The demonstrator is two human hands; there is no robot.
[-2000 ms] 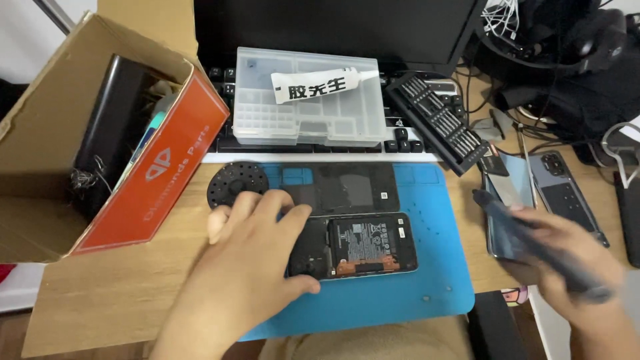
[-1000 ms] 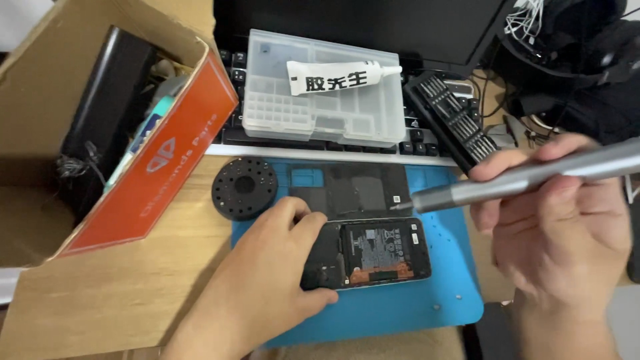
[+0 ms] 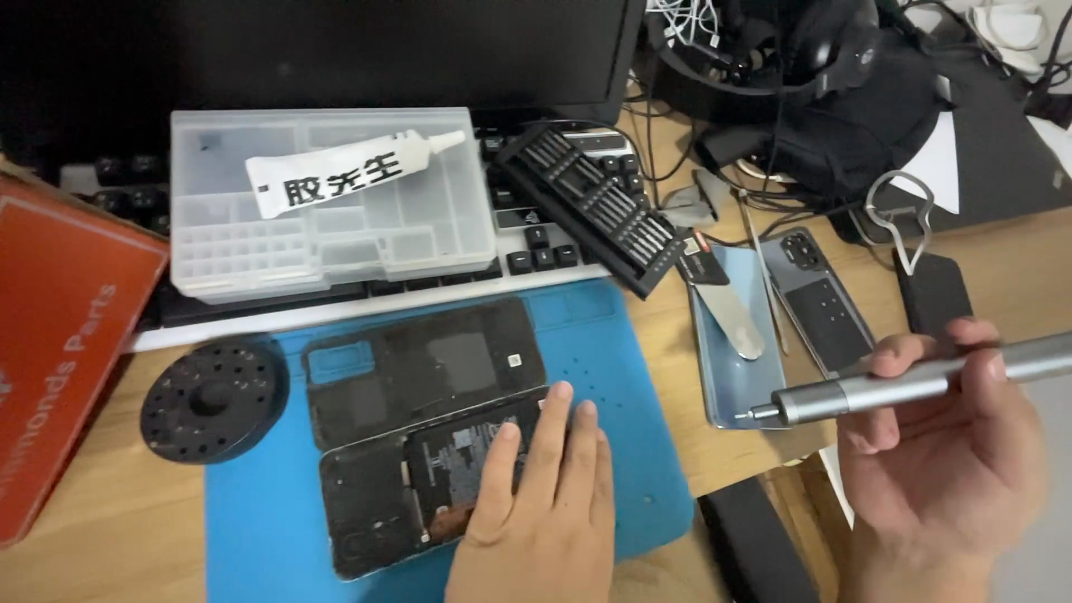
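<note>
An opened smartphone with its battery exposed lies tilted on a blue silicone work mat. My left hand rests flat over the phone's right part, fingers slightly spread, and hides much of the battery. Just above the phone lies its detached back cover, dark inner side up. My right hand holds a silver pen-shaped screwdriver at the right, palm turned up, its thin bit pointing left. Beneath the bit is a blue phone panel with a flat metal pry tool on it.
A round black tool holder overlaps the mat's left edge. Behind are a clear parts case bearing a white glue tube, a bit tray and a keyboard. An orange-sided box stands left; another phone and cables lie right.
My right hand lifted the screwdriver, then moved it away from the phone to the right. My left hand shifted from the phone's left part onto its right part. The view has turned right.
</note>
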